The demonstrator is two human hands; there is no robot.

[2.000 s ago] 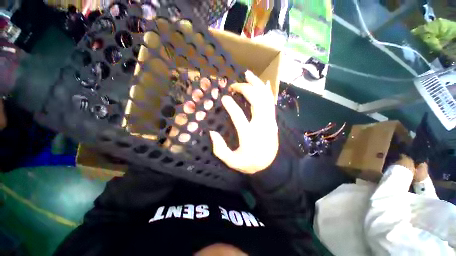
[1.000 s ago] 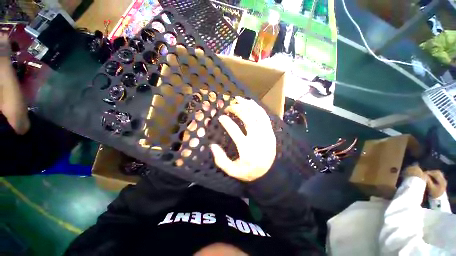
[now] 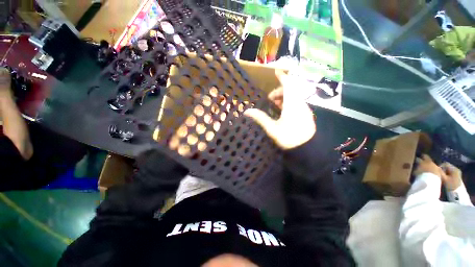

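The black perforated sheet is held tilted over the open brown carton, whose inside shows through the holes. My right hand is at the sheet's right edge, its fingers apart and its thumb pointing left over the sheet; nothing shows in it. My left sleeve runs under the sheet. Pale, skin-like spots show through the holes at the sheet's middle, perhaps my left hand; its fingers and grip are hidden.
Black wired round units lie at the left and a few with red leads at the right. A second perforated sheet and an amber bottle are beyond. A white-sleeved person works by a small carton; another person's arm is at left.
My right hand has moved right, off the sheet's middle to its edge. The sheet has shifted right and turned more steeply, uncovering wired units at the left.
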